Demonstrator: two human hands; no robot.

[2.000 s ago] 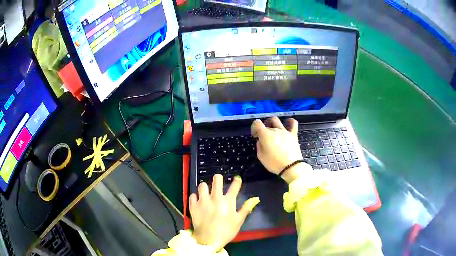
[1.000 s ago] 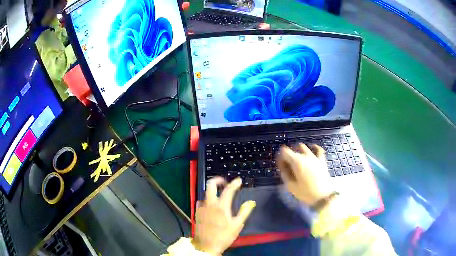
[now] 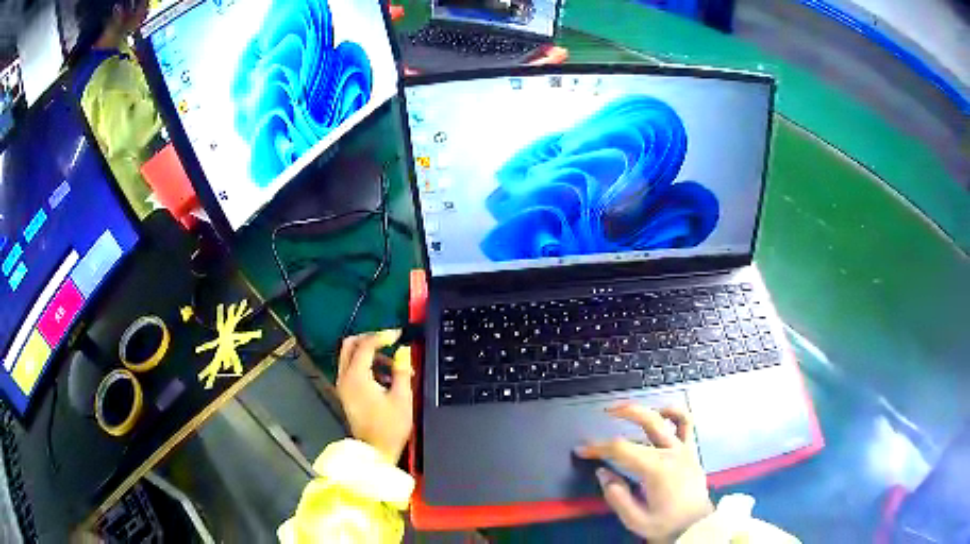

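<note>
A dark grey laptop stands open on a red tray, its screen showing a blue-flower desktop. My right hand is over the touchpad with fingers spread, holding nothing. My left hand is at the laptop's left edge, fingers curled at the black plug of the video cable; the fingers partly hide the plug. A yellow cover shows on a left fingertip. The external monitor shows the same desktop.
A second monitor is at far left. Tape rolls and yellow strips lie on a black side table. A thin cable loops beside the laptop. Another laptop is behind. A person in yellow is at upper left.
The test window has gone from both screens. My left hand has moved from the keyboard to the plug at the laptop's left side. My right hand has moved down from the keys to the touchpad.
</note>
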